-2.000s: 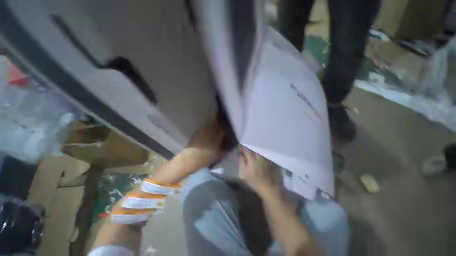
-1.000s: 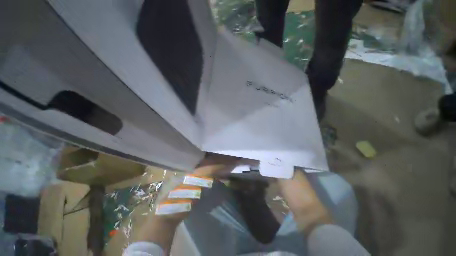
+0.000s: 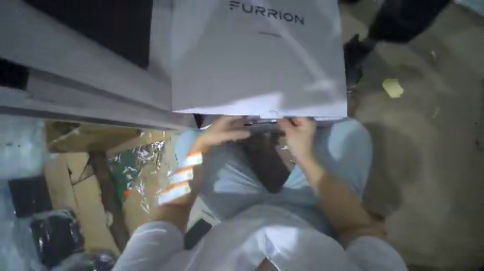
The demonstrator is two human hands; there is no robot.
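Observation:
The white retail carton's end, with black FURRION lettering, faces up in front of my knees. Its lower edge lies across my lap, with a small tuck tab at the middle. My left hand lies with fingers spread at that edge, left of the tab. My right hand pinches the edge right of the tab with thumb and fingers. Three seal stickers with orange edges sit on my left forearm. The carton's long printed side runs off to the upper left.
A brown cardboard box and torn cardboard lie at the left. Dark units in plastic are at the lower left. A yellow piece lies on the floor at the right. A person's dark leg shows at the top right.
The end flap has turned to face me squarely, and its lower edge now lies level. My hands have come out from beneath the edge and now show at it. The long side has moved left.

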